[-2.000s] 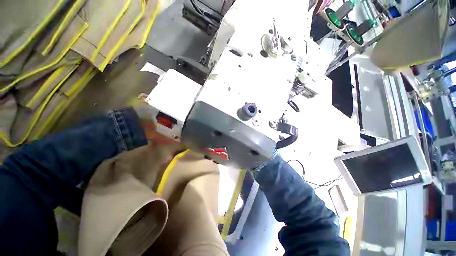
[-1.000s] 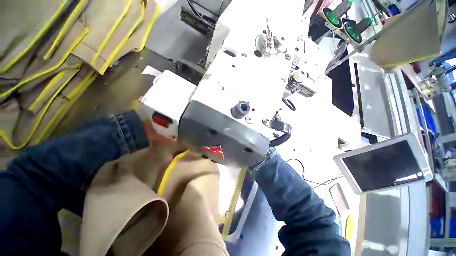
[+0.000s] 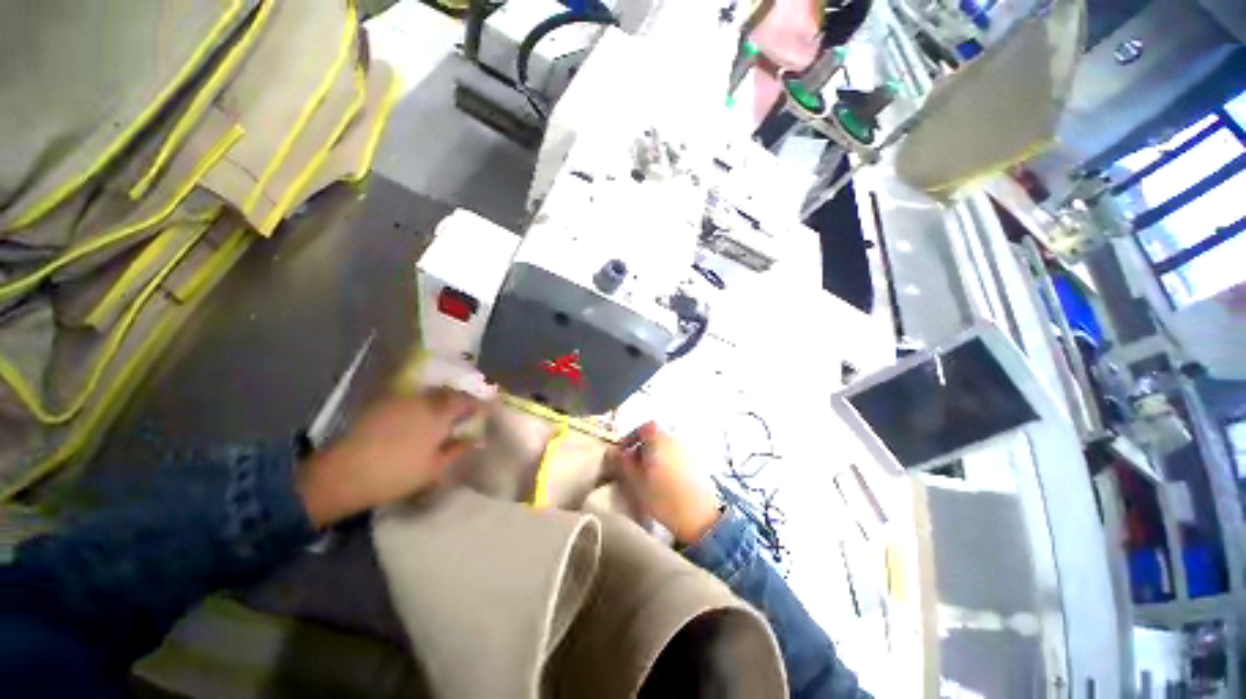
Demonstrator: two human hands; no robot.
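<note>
The beige garment piece (image 3: 478,587) lies in open tubes in front of the sewing machine head (image 3: 574,335), with a yellow bound seam (image 3: 551,464) running down it. My left hand (image 3: 396,451) is blurred at the left of the cloth, below the white box; its grip cannot be made out. My right hand (image 3: 666,481) is at the upper right of the cloth, below the machine's grey cover, with its fingertips closed on the cloth edge. A small dark thing shows at those fingertips, too small to name. The needle area is hidden.
A heap of beige pieces with yellow edges (image 3: 178,137) lies at the left. The white box with its red switch (image 3: 457,303) adjoins the machine. Black cord (image 3: 754,458) loops on the table at the right. The control screen (image 3: 943,410) stands beyond it.
The view has shifted. Both hands have come out from behind the machine head and box into sight. The garment's upper part now shows in front of the machine, its tubes further right.
</note>
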